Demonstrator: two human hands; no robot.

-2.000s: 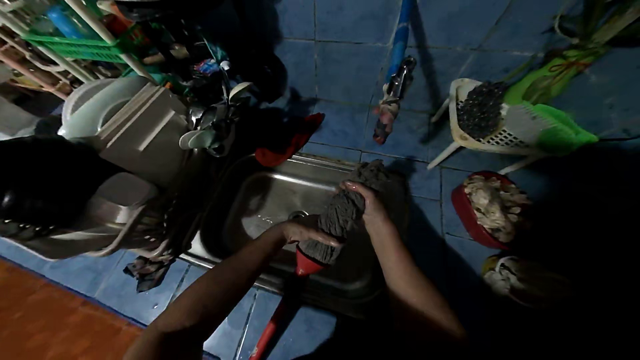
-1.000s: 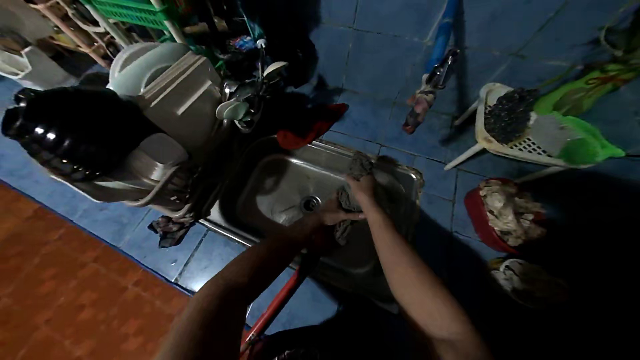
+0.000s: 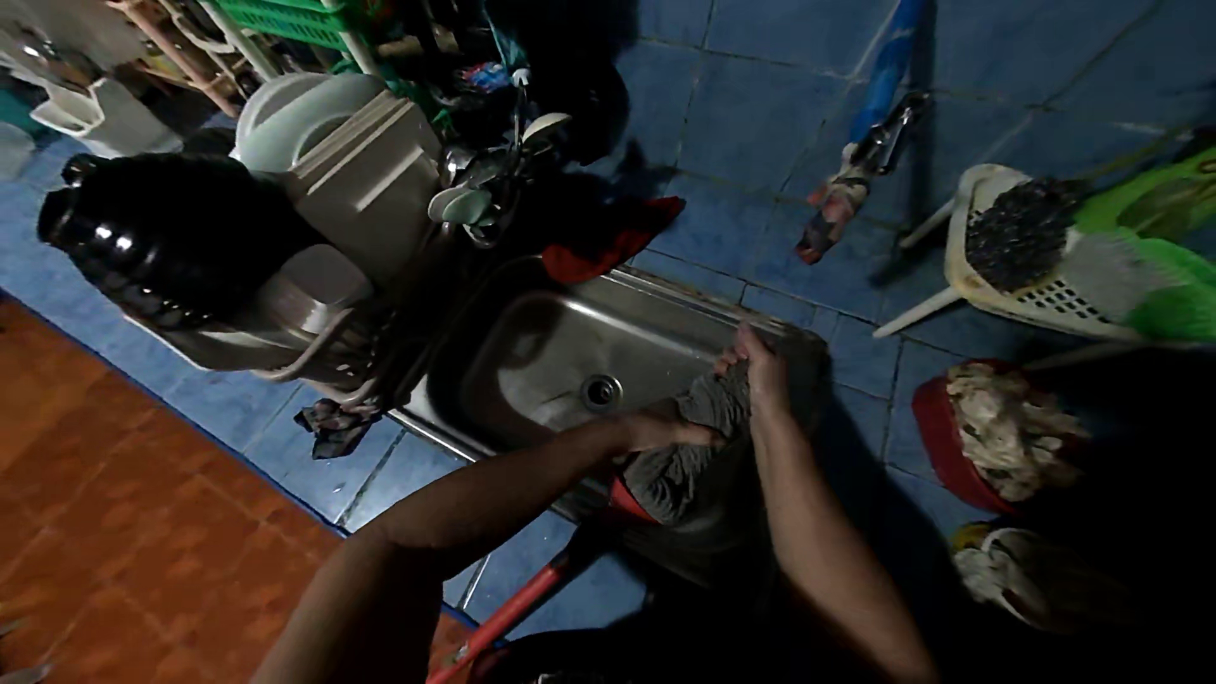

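Observation:
A grey cloth mop head (image 3: 689, 427) is bunched between my two hands over the near right part of a stainless steel sink (image 3: 570, 351). My left hand (image 3: 670, 432) grips the middle of the cloth, fingers partly hidden. Around the cloth's far right end my right hand (image 3: 750, 366) is closed. Below the cloth is a red plastic mop socket (image 3: 632, 503), with a red pole (image 3: 513, 608) running down toward the bottom left. The sink's drain (image 3: 601, 390) lies just left of the cloth.
Left of the sink stands a dish rack (image 3: 332, 366) with a black pot and plates. A red cloth (image 3: 613, 247) lies at the far rim. To the right are a white plastic basket (image 3: 969, 218) and a red container (image 3: 940, 437). A blue pipe (image 3: 888, 66) hangs beyond the sink.
My hands have stayed on the grey cloth. It looks more spread and bulkier below my left hand than a second ago, and the red socket shows again. The view has shifted.

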